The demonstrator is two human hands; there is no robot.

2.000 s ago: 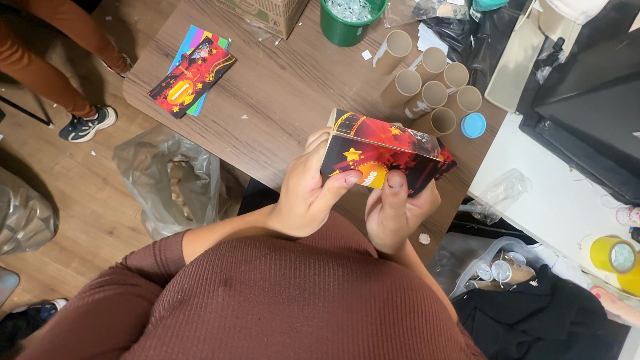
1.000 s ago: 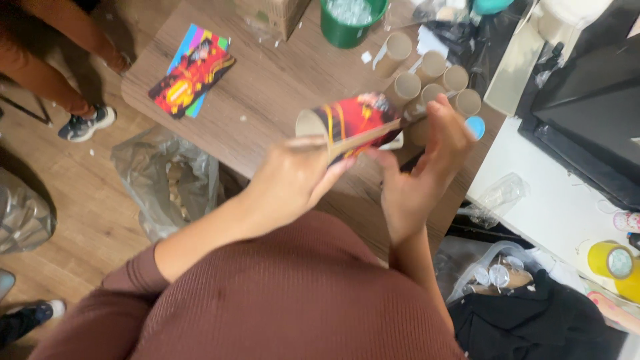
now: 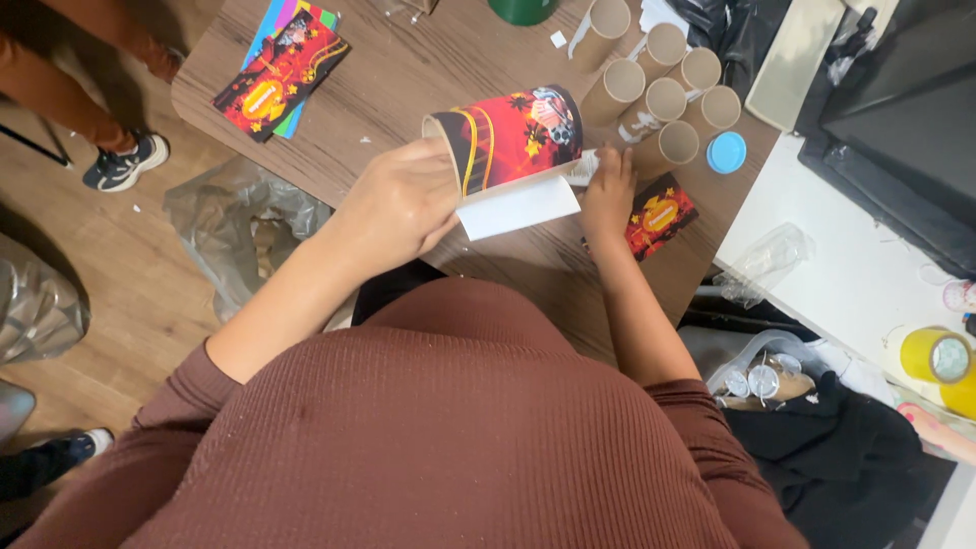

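Note:
My left hand (image 3: 404, 198) holds a brown cardboard tube by its near end, with fingers inside the opening. Around the tube curves a glossy red and black printed paper wrap (image 3: 522, 137); a white strip of its edge (image 3: 522, 210) sticks out below, apart from the tube. My right hand (image 3: 610, 187) is low over the table, its fingertips at a small white object with print (image 3: 583, 166), partly hidden by the fingers and the wrap; whether they grip it is unclear. Beside that wrist lies another red printed paper piece (image 3: 662, 217), partly covered by the hand.
Several upright cardboard tubes (image 3: 610, 19) and a blue lid (image 3: 726, 152) stand at the table's right. Printed papers (image 3: 282, 76) lie at the left, near a green bucket (image 3: 524, 8). Plastic bags (image 3: 252, 221) are below the table's left edge; a person's legs (image 3: 69, 76) are beyond.
Two seconds ago both my hands were on the printed piece. My right hand has come away from it, raised a second ago, and is now low at the table. The left still holds the tube.

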